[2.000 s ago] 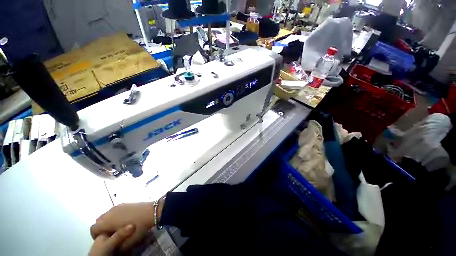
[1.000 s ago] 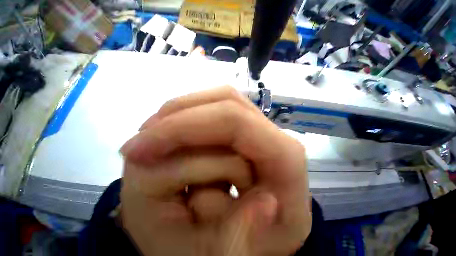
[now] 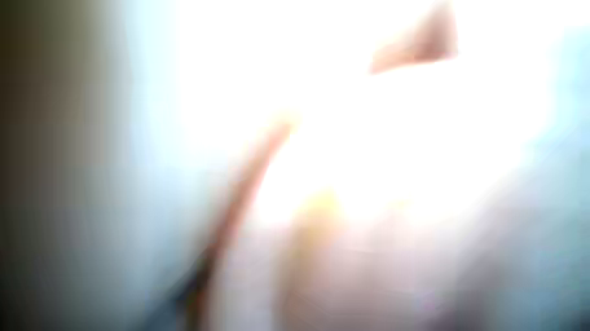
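Observation:
The head view is overexposed and badly blurred. White glare fills the middle and top. A thin reddish-brown streak [image 3: 242,191] runs from the lower left up to the middle, and a small brownish-pink shape [image 3: 427,44] shows at the upper right. Either may be part of a hand held very close to the camera, but I cannot tell. I cannot make out my left hand or my right hand as such. No sewing machine, tool or cloth can be recognised.
A dark brownish band [image 3: 39,161] lies along the left edge. Pale blue and grey blur fills the right side and the bottom. No edges or objects can be told apart.
The clasped hands, close to the camera a second ago, and the white sewing machine and table are no longer recognisable. The view has turned to bright glare and blur.

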